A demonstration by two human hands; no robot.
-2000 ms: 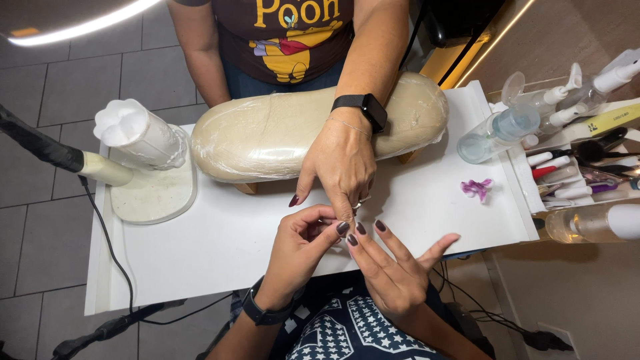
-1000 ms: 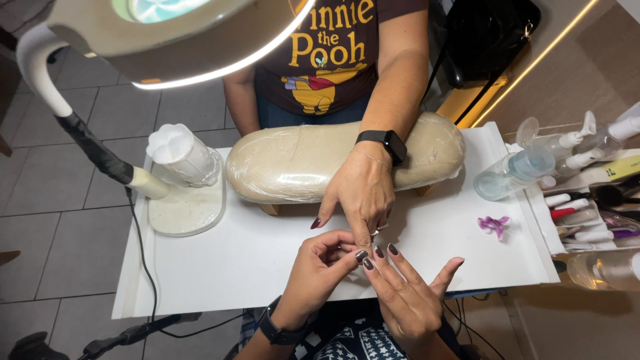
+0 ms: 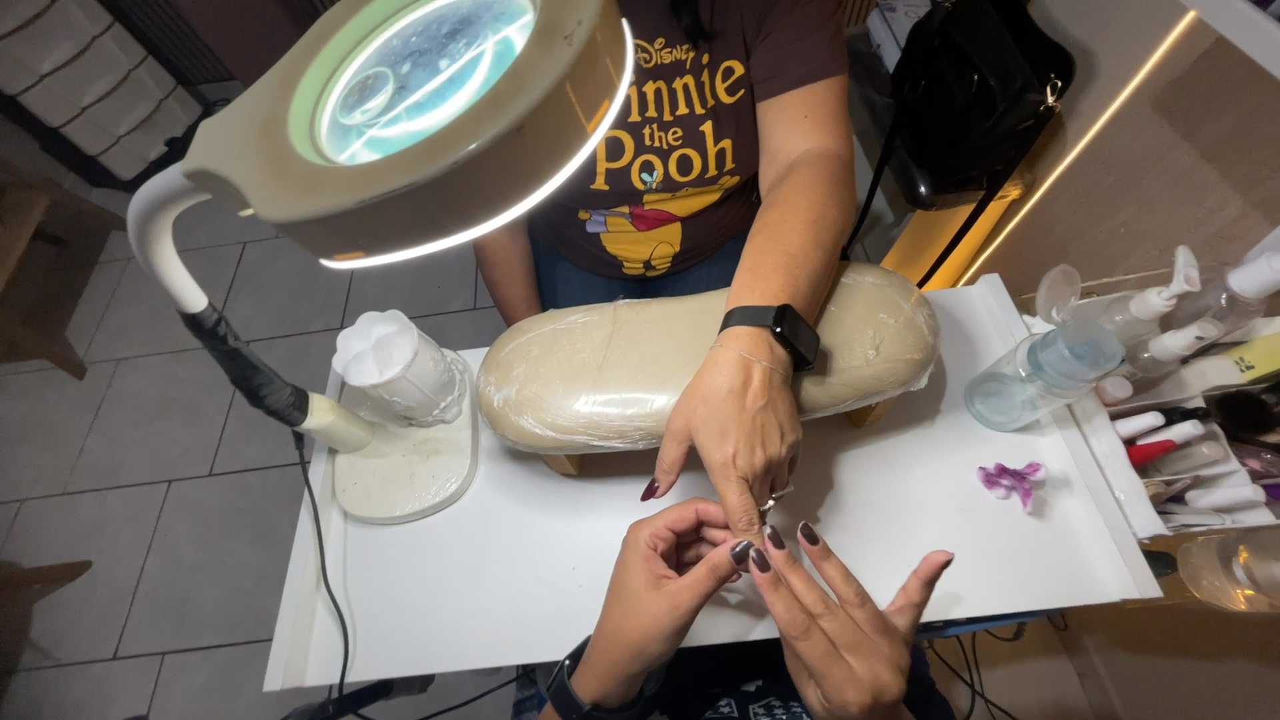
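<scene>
Across the white table, another person's hand [image 3: 735, 420], wearing a black smartwatch [image 3: 780, 332], reaches over a plastic-wrapped beige armrest cushion [image 3: 600, 370]. My left hand [image 3: 672, 575] is curled at that person's extended index finger, its thumb and fingers around the fingertip. My right hand [image 3: 840, 610] meets the same fingertip from the other side with its fingertips, the fingers spread and the thumb held out to the right. Dark polish covers my nails. Whether either hand also holds something small cannot be seen. A crumpled purple item [image 3: 1012, 484] lies on the table to the right.
A lit magnifier lamp [image 3: 400, 190] hangs at upper left. Its base and a white ornate cup [image 3: 400, 365] stand on the table's left. To the right are a clear pump bottle [image 3: 1035, 375] and an organizer [image 3: 1215, 450] with brushes and bottles. A black bag [image 3: 975, 95] is behind.
The view has shifted, bringing the magnifier lamp more fully into sight. Both my hands have stayed at the other person's fingertip throughout.
</scene>
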